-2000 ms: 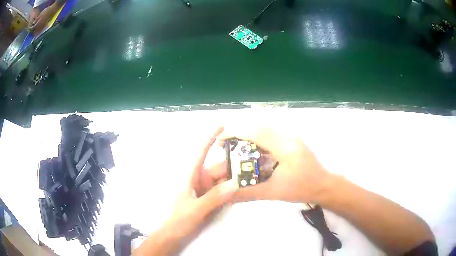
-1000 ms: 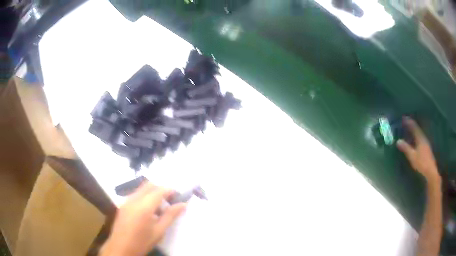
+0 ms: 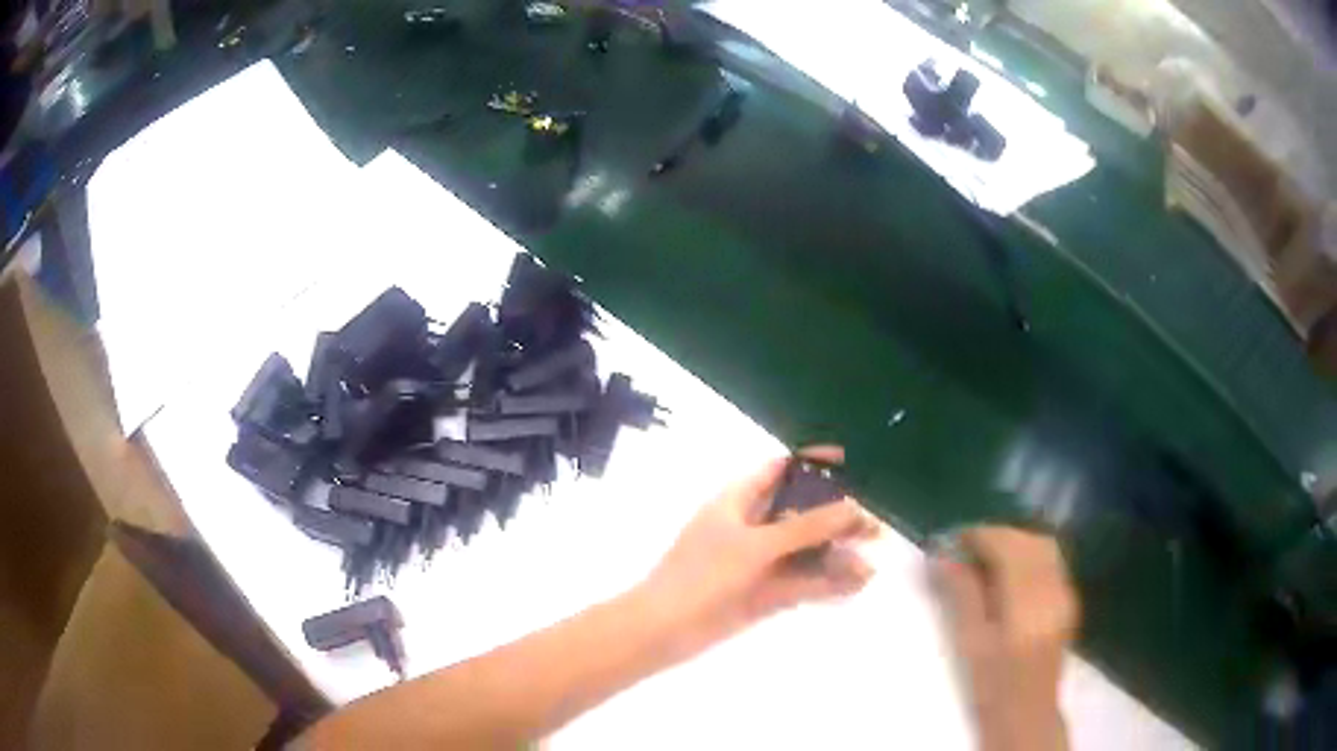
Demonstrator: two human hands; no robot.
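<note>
My left hand [image 3: 763,550] is closed around a black adapter housing [image 3: 804,489] near the edge between the white sheet and the green belt. The fingers cover most of the housing. My right hand [image 3: 1012,587] is just to its right, blurred, with the fingers curled; whether it holds something cannot be told. A pile of black housings [image 3: 425,418] lies on the white work sheet [image 3: 616,536]. A single housing [image 3: 352,624] lies apart below the pile.
The green belt [image 3: 821,338] runs diagonally past the sheet, with blurred small parts [image 3: 528,115] at its far end. Across it, more black housings [image 3: 953,106] lie on another white sheet [image 3: 1026,169]. An open cardboard carton [image 3: 147,631] stands at lower left.
My left hand has moved right from the separate housings and now grips one. My right hand has come back from the circuit board on the belt towards my left hand. The view has shifted.
</note>
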